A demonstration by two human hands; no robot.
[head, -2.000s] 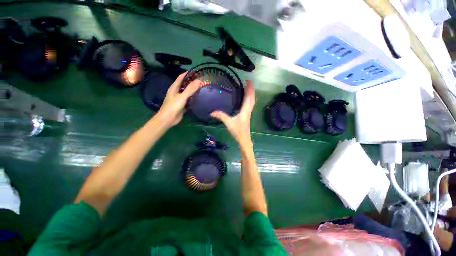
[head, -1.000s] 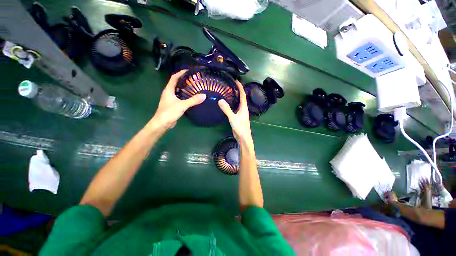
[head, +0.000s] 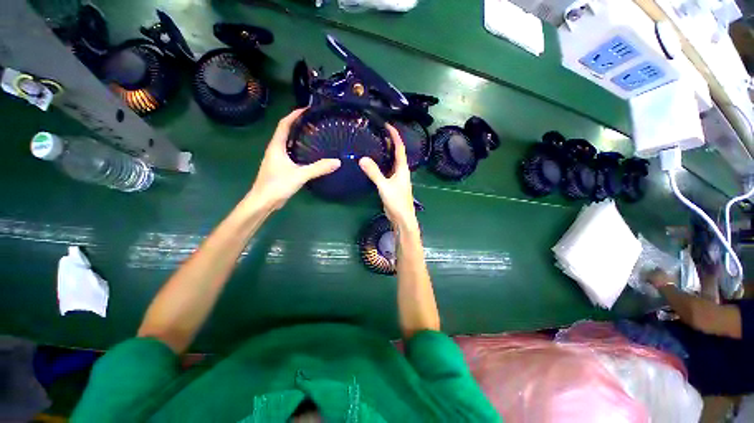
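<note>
A black clip fan [head: 343, 149] is held up above the bench in front of me, its round ribbed head towards me and its clip pointing away. My left hand [head: 289, 165] grips the head's left side, with the thumb on its face. My right hand [head: 388, 178] grips the right side, its thumb also on the face. Another fan [head: 378, 246] lies below on the bench, partly hidden by my right forearm.
Several black fans [head: 227, 85] stand along the back of the green bench [head: 463, 306]. A bottle [head: 95, 163] and white cloth [head: 81, 282] lie left. White sheets [head: 598, 254], a socket box [head: 616, 58] and another person's arm [head: 699, 310] are right. A pink bag [head: 546, 376] is near.
Compared with one second ago, both hands still hold the fan, and its slots look darker. The fans at the back have shifted to the right in view. The other person's arm at right has moved.
</note>
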